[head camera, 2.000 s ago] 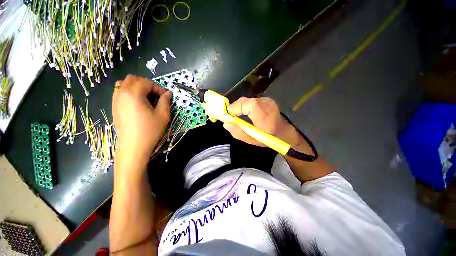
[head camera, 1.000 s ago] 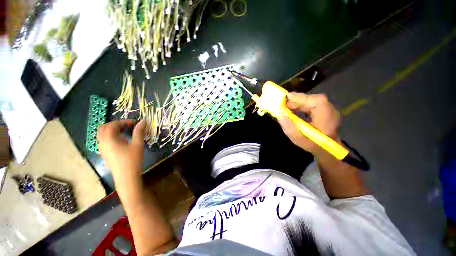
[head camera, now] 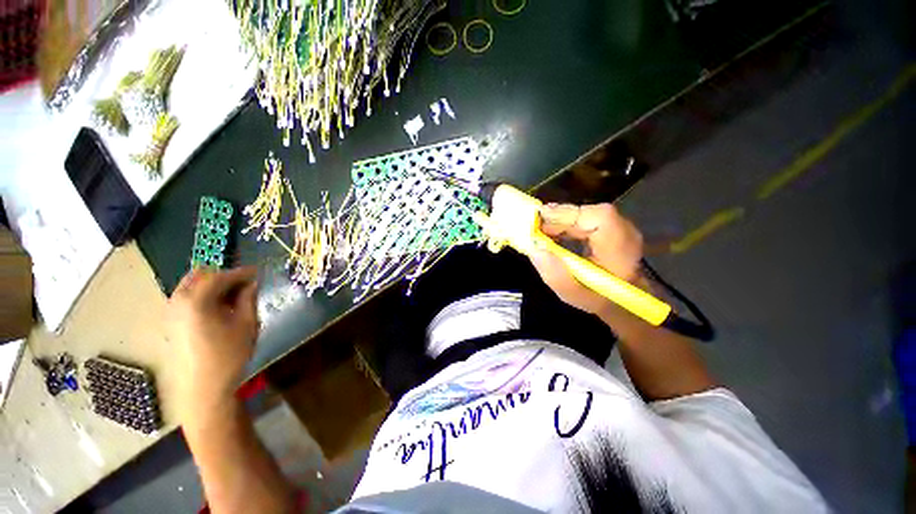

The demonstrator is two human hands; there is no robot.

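My right hand (head camera: 591,251) is closed around the yellow soldering iron (head camera: 603,284). Its dark tip is over the upper part of the green circuit board panel (head camera: 377,173). Wire leads hang from the panel's near side. My left hand (head camera: 216,316) is off the panel, at the lower end of the spare green strip (head camera: 211,233), and partly covers it. The fingers are bent and blurred; I cannot tell if they hold anything. Loose wire leads (head camera: 313,246) lie between the strip and the panel.
A mass of wired boards (head camera: 321,70) lies at the far side. White scraps (head camera: 414,126) and yellow rubber bands (head camera: 477,36) lie beyond the panel. At left are a flat black rectangle (head camera: 103,186), bundled wires (head camera: 156,141) on a white sheet, and a dark part block (head camera: 123,395) on cardboard.
My left hand has moved from the panel across to the left, to the spare strip's near end. My right hand still holds the iron, its tip now a little lower on the panel.
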